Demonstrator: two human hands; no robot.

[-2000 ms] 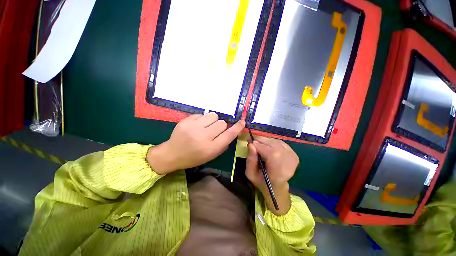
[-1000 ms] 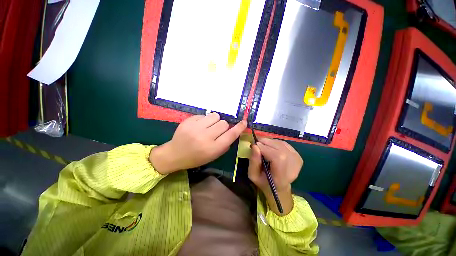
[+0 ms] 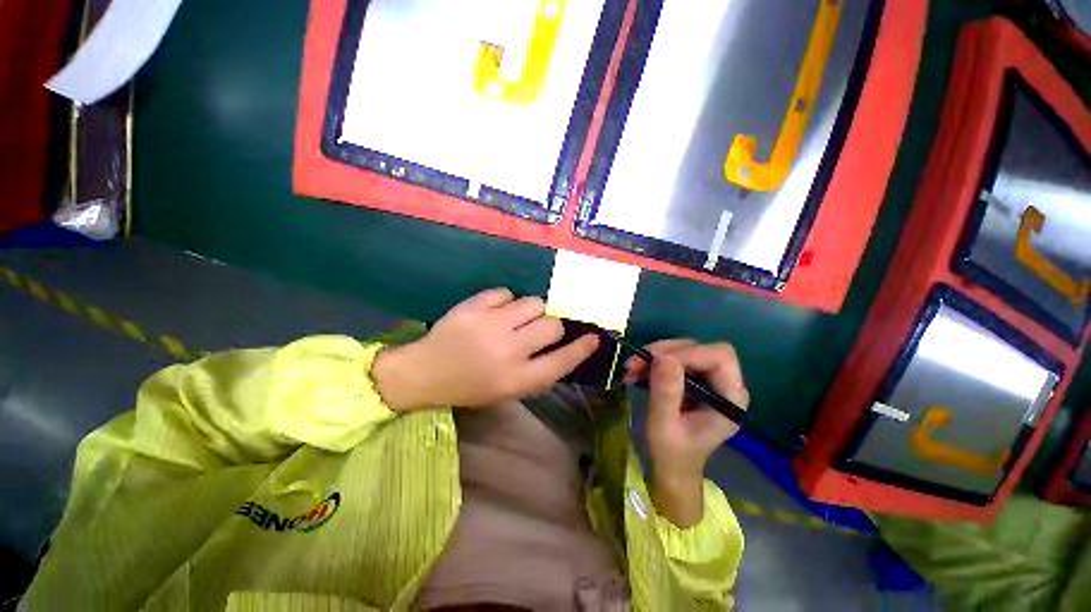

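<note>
Two display modules lie side by side in a red-orange foam tray [image 3: 431, 201]: a bright white left module [image 3: 419, 108] and a silver right module [image 3: 682, 120], each with a black border and orange flex cable. A cream-white release liner [image 3: 592, 289] with a black block [image 3: 589, 355] lies at the bench edge below the tray. My left hand [image 3: 491, 349] has its fingertips on the black block; whether it grips it is unclear. My right hand [image 3: 692, 389] holds a slim black tweezers-like stick [image 3: 715, 404], its tip at the block's right part.
More foam trays [image 3: 826, 442] with modules stand at the right. A loose white sheet [image 3: 114, 50] and a clear-wrapped dark strip [image 3: 96, 179] lie at the left on the green mat [image 3: 227, 155]. Part of another person's yellow-green sleeve [image 3: 993, 562] shows at the lower right.
Both hands have left the frame corners between the modules and moved down to the black block on the liner. The stick is tilted flatter. The tray appears higher in the view.
</note>
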